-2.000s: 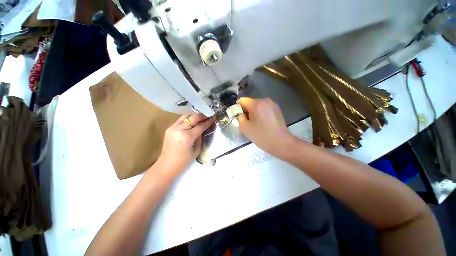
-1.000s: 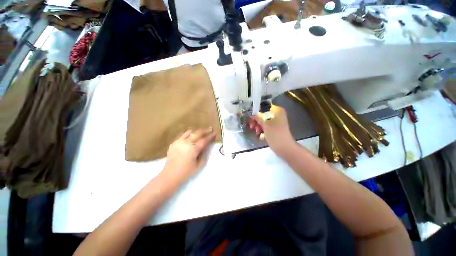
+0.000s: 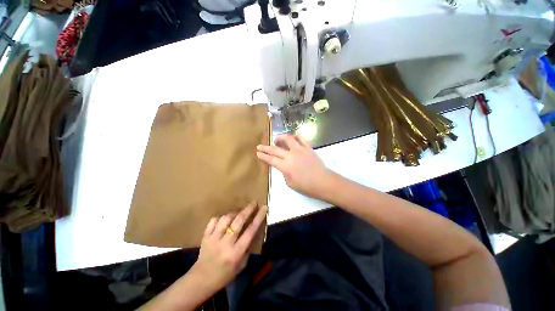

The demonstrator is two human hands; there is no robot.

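A flat tan-brown fabric panel (image 3: 201, 170) lies on the white table left of the needle area, its lower edge at the table's front edge. A thin zipper line shows along its right edge. My left hand (image 3: 228, 246) rests on the panel's lower right corner, the thumb side hidden. My right hand (image 3: 296, 163) lies at the panel's right edge higher up, fingertips touching the fabric, the other fingers curled. The presser foot area (image 3: 293, 121) is just beyond my right hand, beside a bright lamp spot.
The white sewing machine (image 3: 389, 36) spans the back right. A bundle of brown-gold zippers (image 3: 404, 115) lies under its arm. Red-handled snips (image 3: 482, 103) lie at the table's right. Brown pieces (image 3: 33, 140) hang at left. Pale grey fabric (image 3: 526, 188) is at right.
The panel has moved toward me, away from the needle. My left hand has moved down with its lower corner. My right hand has left the presser foot area and now touches the panel's edge.
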